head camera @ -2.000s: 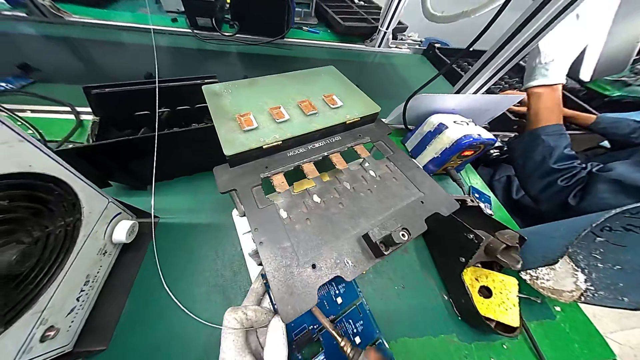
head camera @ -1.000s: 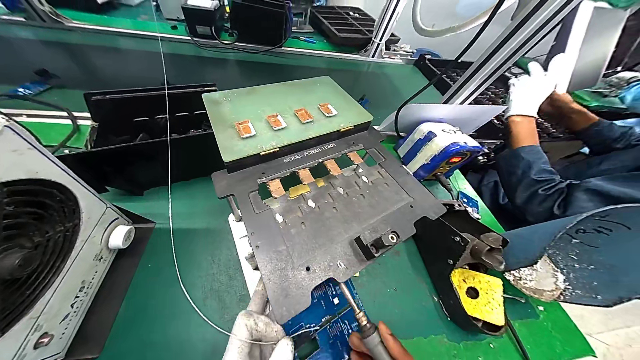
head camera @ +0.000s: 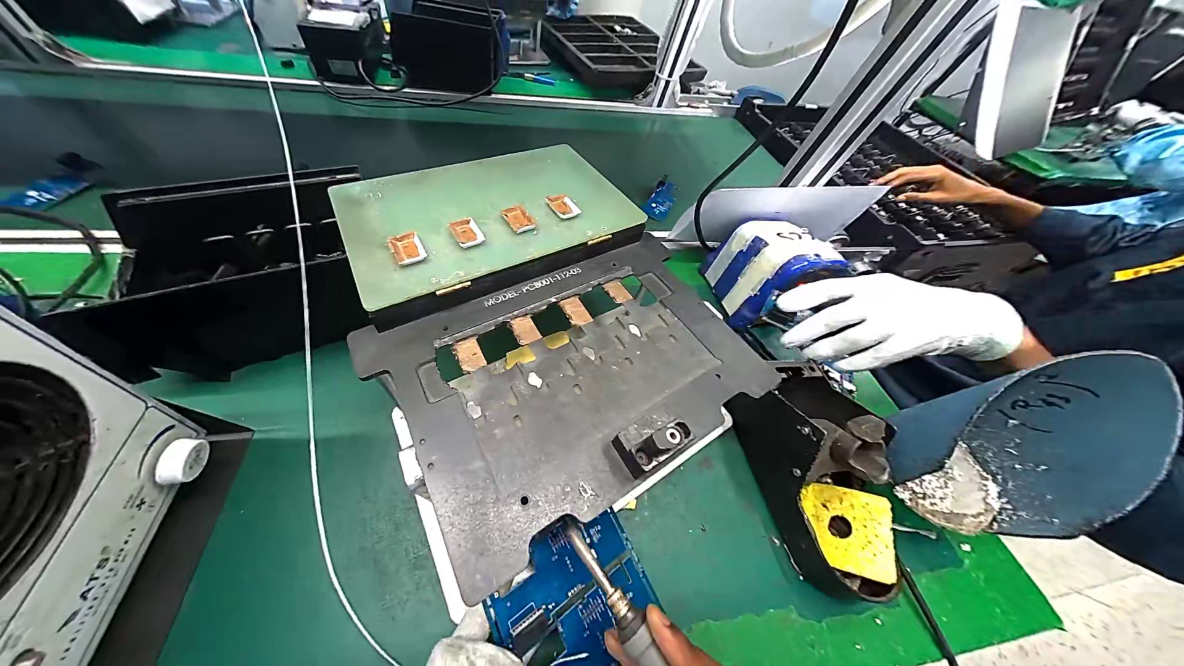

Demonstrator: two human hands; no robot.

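My right hand [head camera: 661, 638], bare-fingered, holds a soldering iron [head camera: 615, 592] by its handle at the bottom centre. The iron's metal shaft reaches over a blue circuit board [head camera: 583, 583], its tip close to the edge of a dark metal fixture plate [head camera: 555, 416]. My left hand [head camera: 472, 647], in a whitish glove, is at the board's lower left edge, mostly cut off by the frame, its fingertips partly hidden. Thin solder wire [head camera: 310, 407] hangs down the left side toward it. Behind the plate, a green hinged lid [head camera: 481, 213] bears several copper-coloured pads.
A fan unit [head camera: 92, 518] stands left, a black bin [head camera: 213, 268] behind it. To the right are a blue-and-white soldering station [head camera: 768, 268], an iron stand with yellow sponge [head camera: 846, 527] and a blue scoop-like tube [head camera: 1073, 444]. A co-worker's gloved hand [head camera: 906, 319] is beside the station.
The co-worker's gloved hand has come down beside the soldering station, and their other hand now reaches over the parts tray. My right hand still holds the iron over the board.
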